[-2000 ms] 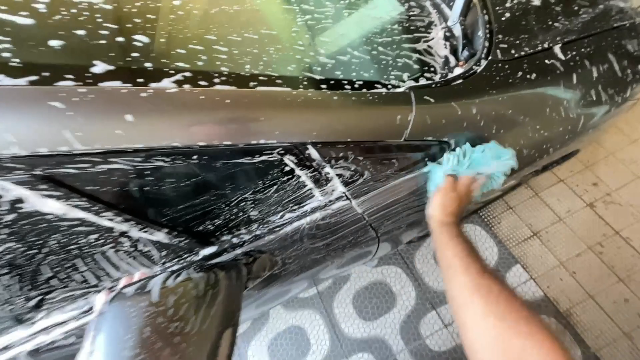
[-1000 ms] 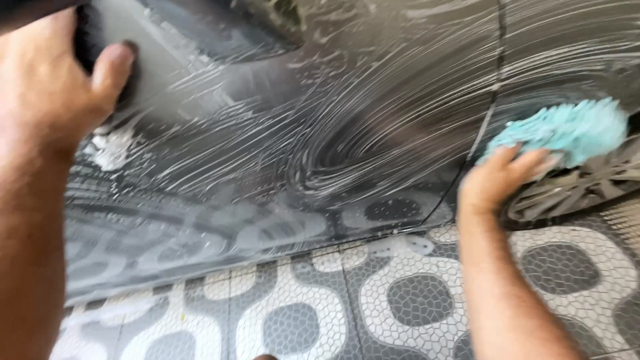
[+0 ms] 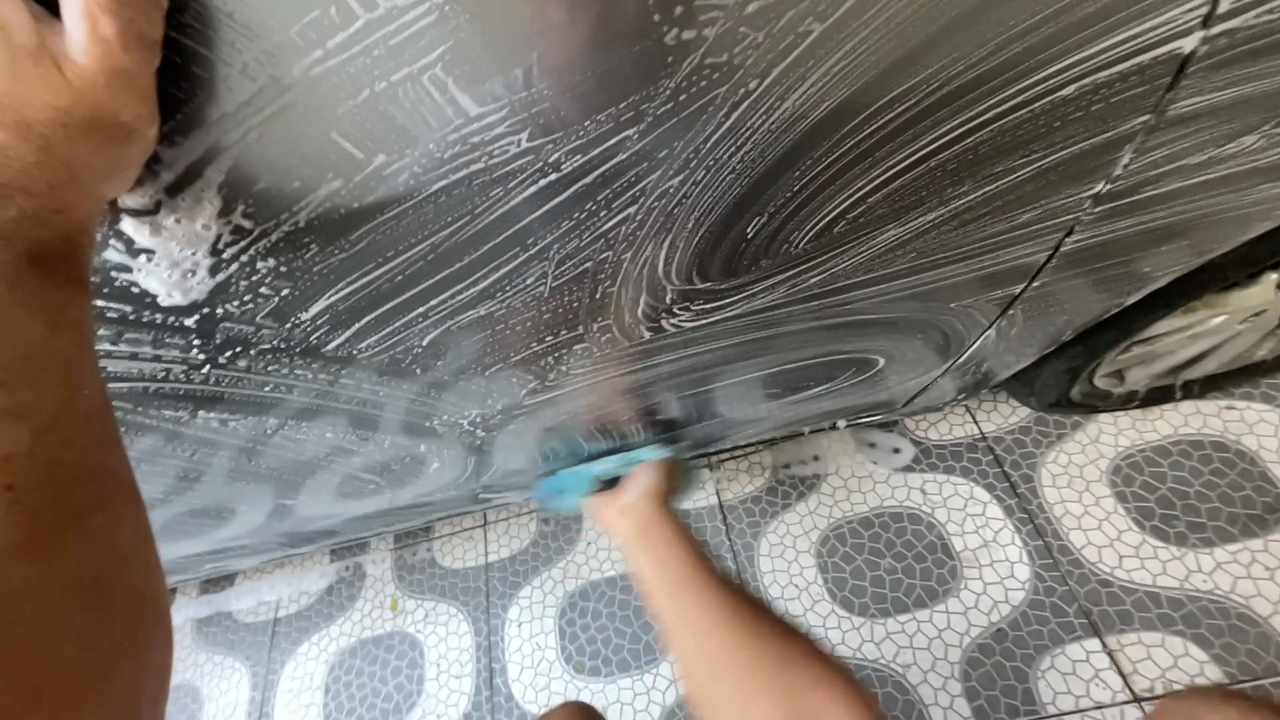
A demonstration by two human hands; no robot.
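Note:
A dark car door (image 3: 560, 250) coated with curved streaks of soap suds fills the upper part of the head view. My right hand (image 3: 632, 495) grips a light blue wash mitt or cloth (image 3: 590, 480), blurred, against the door's lower edge near the floor. At the upper left, my left hand (image 3: 80, 120) lies on or close to the car's body beside a dark part; its fingertips are cut off by the frame. A clump of white foam (image 3: 175, 245) clings to the door below and right of that hand.
A wheel (image 3: 1200, 340) with a soapy rim stands at the right edge, past the door seam (image 3: 1070, 235). Patterned grey and white floor tiles (image 3: 890, 560) run along the car's bottom, with foam (image 3: 260, 590) on them. Parts of skin show at the bottom edge.
My right hand has moved the blue cloth left and down from beside the wheel to the door's lower edge. My left hand, unseen two seconds ago, stays at the upper left.

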